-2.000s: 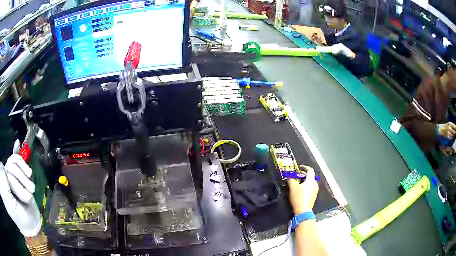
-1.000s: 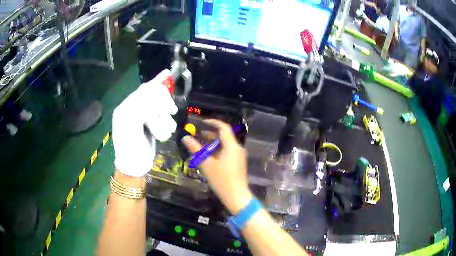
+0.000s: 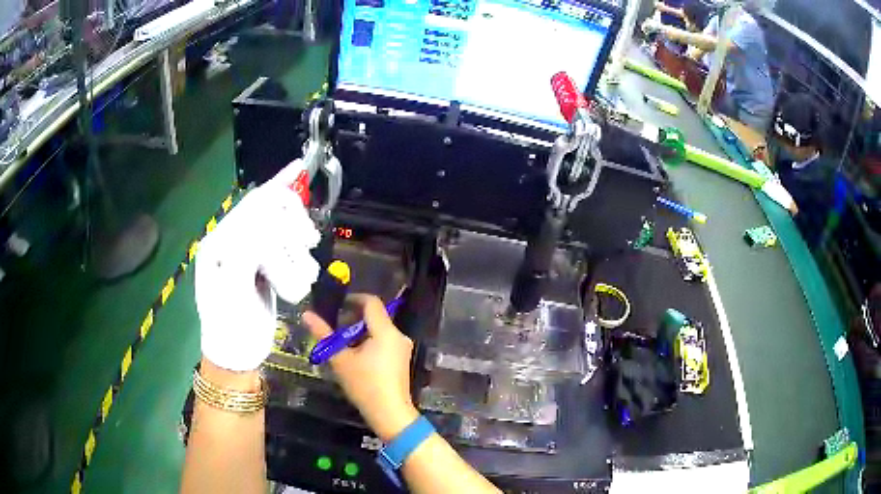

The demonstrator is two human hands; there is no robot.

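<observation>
My left hand (image 3: 256,275), in a white glove, is closed around the red handle (image 3: 301,186) of the left toggle clamp; the handle's lower part is hidden by the glove. My bare right hand (image 3: 372,362) holds a purple marker pen (image 3: 338,343) over the front of the left bay. Its fingertips are just below the yellow-topped knob (image 3: 338,271); whether they touch it I cannot tell. A board (image 3: 280,338) shows only partly in the left bay, behind my hands. The test fixture (image 3: 444,169) has a clear press plate (image 3: 507,328) in its right bay.
The right clamp's red handle (image 3: 568,96) stands up before the monitor (image 3: 464,53). Right of the fixture are a black pouch (image 3: 639,376), a teal-capped item (image 3: 674,320), a yellowish ring (image 3: 611,305) and two boards (image 3: 691,357). The green conveyor (image 3: 753,299) runs beyond, with people alongside.
My right hand has moved from beside a board at the right to the left bay, pen still in it. My left hand stays at the left clamp handle. The camera view has turned left.
</observation>
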